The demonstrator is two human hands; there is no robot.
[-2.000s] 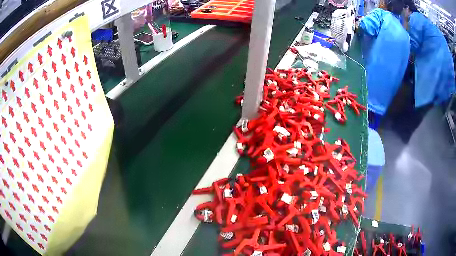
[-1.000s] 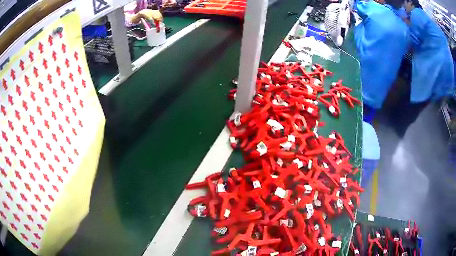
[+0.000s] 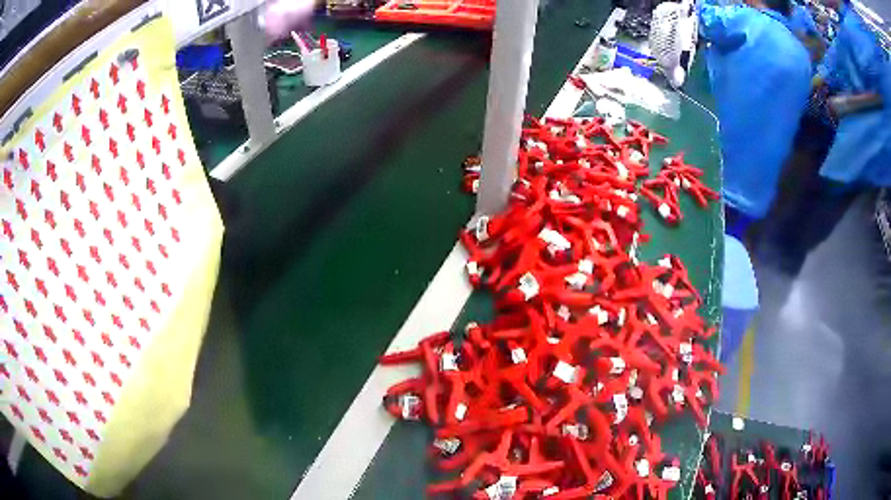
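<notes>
Neither of my hands is in the picture. A large heap of red spring clamps (image 3: 567, 322) lies on the green bench (image 3: 696, 146) in front of me, from the bottom edge up past a white post. Many clamps carry small whitish labels. A few clamps (image 3: 674, 186) lie a little apart at the heap's upper right. One clamp at the left (image 3: 415, 356) reaches over the white rail (image 3: 342, 454). Whether the clamps hold units is too small to tell for most.
A green belt (image 3: 322, 254) runs left of the rail. A white post (image 3: 506, 107) stands by the heap. A yellow-edged arrow sheet (image 3: 98, 254) hangs at left. A fan (image 3: 670, 44), white wipes (image 3: 630, 90) and a clamp tray (image 3: 767, 469) also show. People in blue smocks (image 3: 757, 107) are at upper right.
The view has shifted slightly. A person at the upper right has changed posture. A hand seen by the white cup one second ago is no longer there; a pink blur shows above it. The heap looks unchanged.
</notes>
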